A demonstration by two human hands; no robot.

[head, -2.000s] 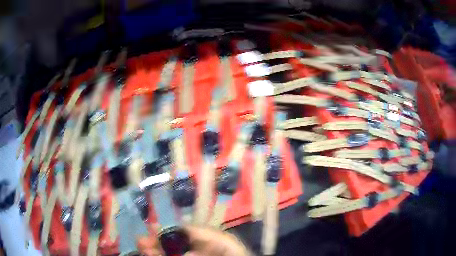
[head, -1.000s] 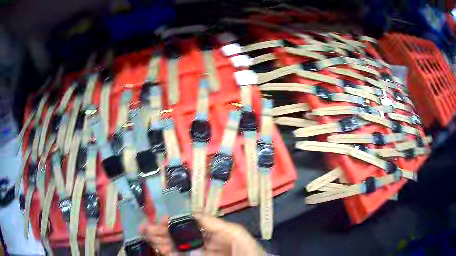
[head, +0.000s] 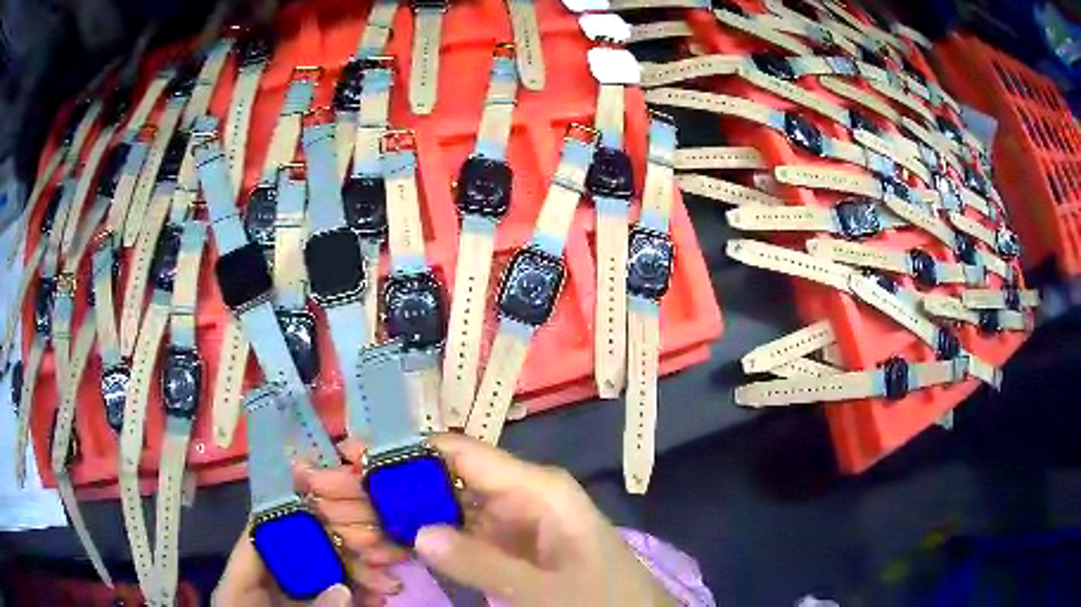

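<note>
My left hand (head: 243, 581) holds a smartwatch (head: 299, 553) at the lower left of the view, its screen lit solid blue and a finger at its lower edge. My right hand (head: 533, 522) holds a second smartwatch (head: 411, 496) beside it, also lit blue, with the thumb at the lower right of the screen. The grey-blue straps of both point away from me, over the front of the watch tray (head: 557, 379). Two more watches lie face up with dark screens just beyond, one on the left (head: 245, 276) and one on the right (head: 336, 263).
Many watches with beige straps, mostly sensor side up, cover the red-orange tray. A second red tray (head: 871, 433) full of watches stands at the right. White square pieces (head: 613, 65) lie between the trays. A red slotted crate (head: 1037, 142) is at the far right, and white paper (head: 30, 510) at the left.
The two held watches have come up into fuller view, and their screens now show blue; the right one was dark with a red patch. The trays sit higher in the picture.
</note>
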